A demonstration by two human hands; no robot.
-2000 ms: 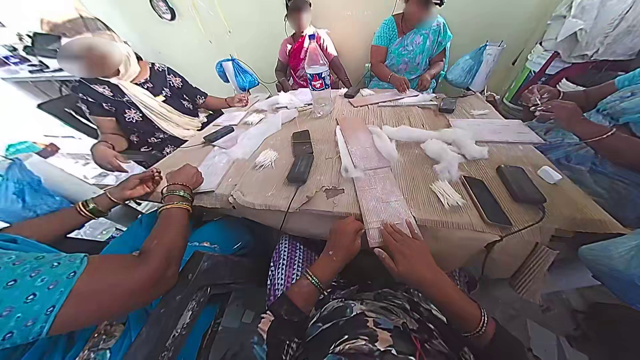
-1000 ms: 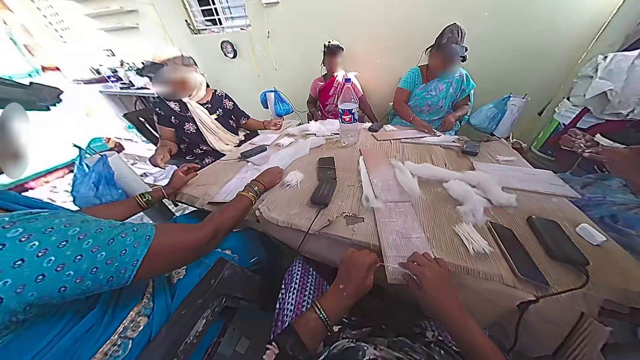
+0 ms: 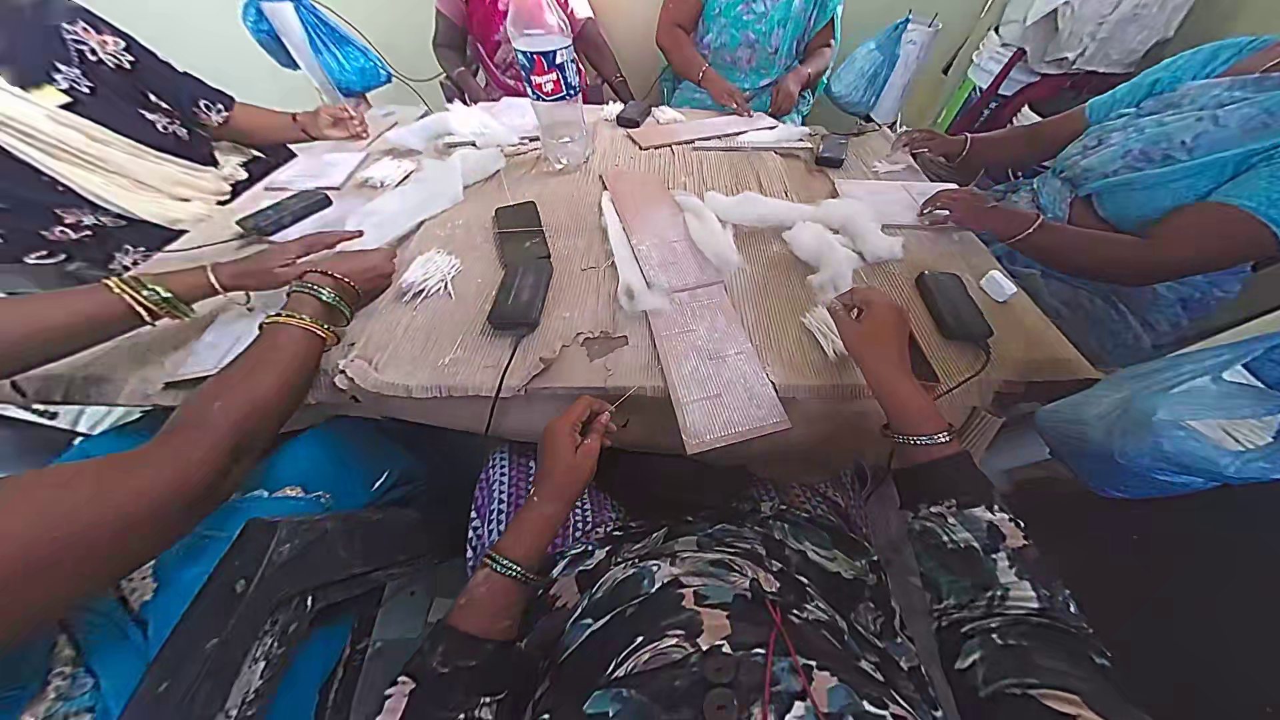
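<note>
A thin stick (image 3: pixel 627 397) is pinched between the thumb and fingers of my left hand (image 3: pixel 574 445), just off the table's front edge. My right hand (image 3: pixel 876 330) is over the pile of white cotton wicks (image 3: pixel 824 330) at the right, its fingertips together; whether they grip a wick cannot be told. Between my hands a ridged flat board (image 3: pixel 717 365) lies with its near end past the table edge. Behind it lies a second, pinkish board (image 3: pixel 655 225). White cotton wool (image 3: pixel 708 235) rests along both sides of that one, with more cotton (image 3: pixel 825 250) to the right.
A black case (image 3: pixel 520 295) with a cord lies left of the boards, beside another wick pile (image 3: pixel 430 275). A second black case (image 3: pixel 953 305) is at the right, near a partly hidden phone. A plastic bottle (image 3: pixel 552 95) stands behind. Several co-workers' hands work around the corrugated-cardboard-covered table (image 3: pixel 590 365).
My hands were together at the near end of the board; now my right hand is out at the right wick pile and my left hand is apart, left of the board. The view has tilted down.
</note>
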